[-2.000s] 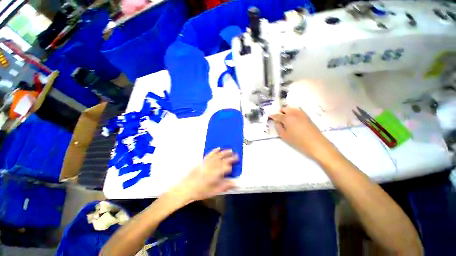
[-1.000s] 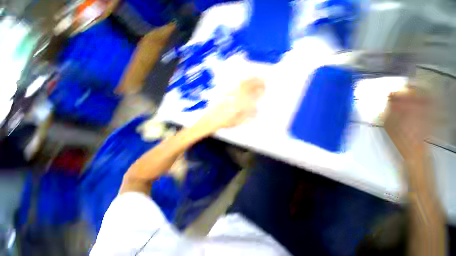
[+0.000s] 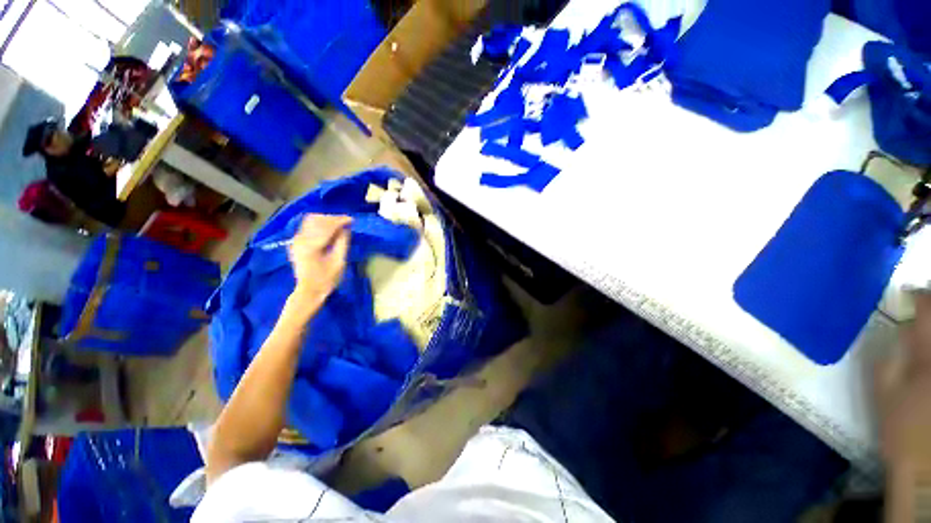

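Note:
My left hand (image 3: 321,255) is over the blue bin (image 3: 456,337) at the left of the table, fingers closed at a blue fabric piece (image 3: 383,237). More blue fabric and beige cloth (image 3: 406,286) lie in the bin. A blue panel (image 3: 822,264) lies flat on the white table at the right, beside the machine parts. My right hand (image 3: 909,378) is blurred and cut off by the right edge; its fingers cannot be made out.
The strap tab pile (image 3: 541,123) and panel stack (image 3: 750,61) lie on the table (image 3: 633,230). A cardboard box (image 3: 403,51) stands behind the bin. Other blue bins (image 3: 250,102) and a person (image 3: 77,169) are at the upper left.
The view has swung left and down to the bin. My left hand has moved from the panel on the table, across the table's edge, to the bin. My right hand is now partly out of view.

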